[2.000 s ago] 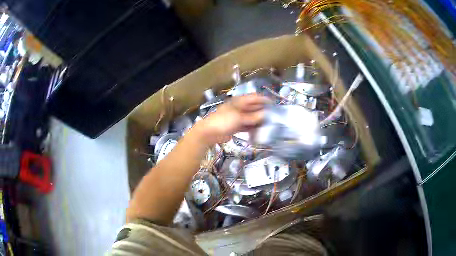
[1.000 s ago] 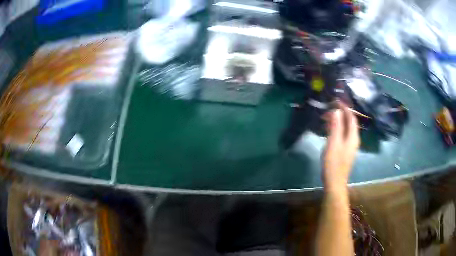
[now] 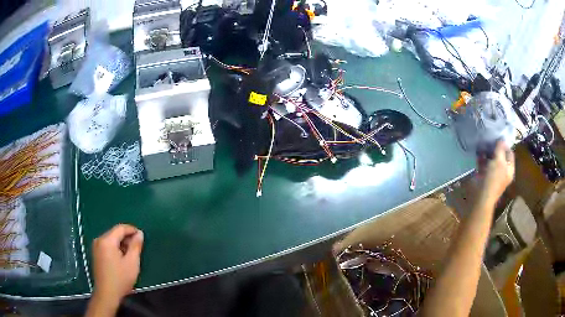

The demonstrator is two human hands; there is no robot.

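Note:
My right hand (image 3: 497, 166) is at the right end of the bench and holds a blurred silver round housing (image 3: 486, 121) by its lower edge. My left hand (image 3: 116, 263) is over the bench's near edge at the left, with fingers curled and nothing visible in it. A pile of black round shells (image 3: 291, 139) with coloured wires and small white plugs lies mid-bench. The black electric screwdriver (image 3: 248, 117) with its yellow label stands at the pile's left side.
A screw feeder (image 3: 175, 117) stands left of the pile, with others behind. Beside it are thin clear gaskets (image 3: 113, 164) and a knotted bag (image 3: 97, 122). A clear tray (image 3: 52, 229) of orange-wired modules and a blue bin (image 3: 21, 71) are far left. A cardboard box (image 3: 421, 220) is below.
The view has swung from the left box of housings to the bench and its right side. My right hand has moved from the black pile to the far right. My left hand has come into view.

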